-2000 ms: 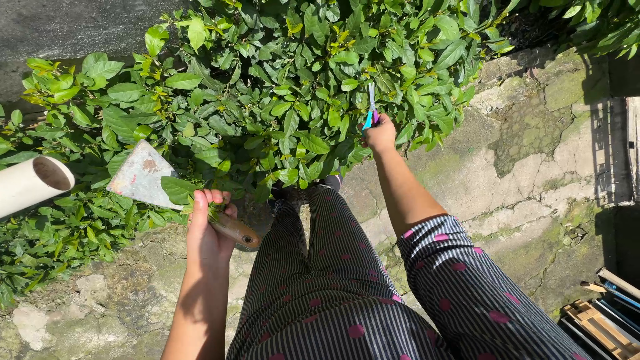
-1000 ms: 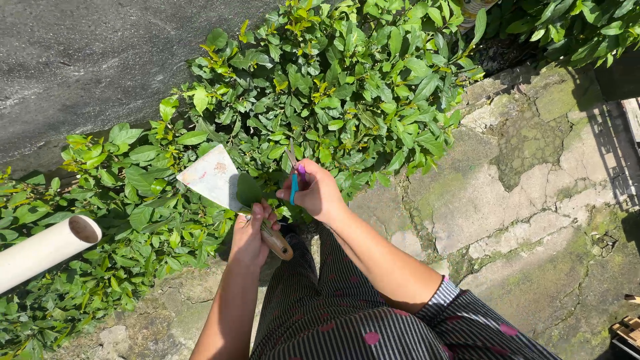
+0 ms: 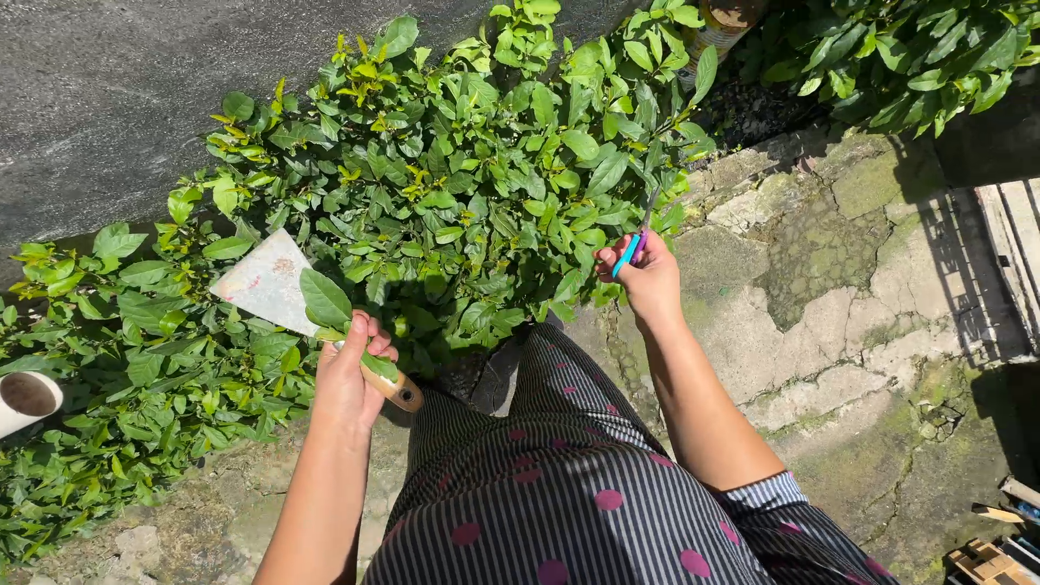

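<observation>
My left hand (image 3: pixel 355 366) holds a wide putty knife by its wooden handle (image 3: pixel 398 390), the stained metal blade (image 3: pixel 272 280) pointing up and left over the leaves. Pinched with it under my thumb is a cut green leaf (image 3: pixel 325 299). In my right hand (image 3: pixel 647 272) is a pair of scissors with blue and purple handles (image 3: pixel 630 253); their blades point up, close to the right side of a leafy green shrub (image 3: pixel 479 187). Whether the blades are apart cannot be told.
A dark rough wall (image 3: pixel 122 106) runs behind the shrub. A white pipe (image 3: pixel 28 402) juts in at the left. Cracked, mossy concrete (image 3: pixel 821 325) lies to the right, with wood pieces (image 3: pixel 987 561) at the lower right corner. A rusty can (image 3: pixel 719 36) stands at the top.
My right hand with the scissors has moved away from my left hand, out to the right beside the shrub. My left hand still holds the putty knife and leaf.
</observation>
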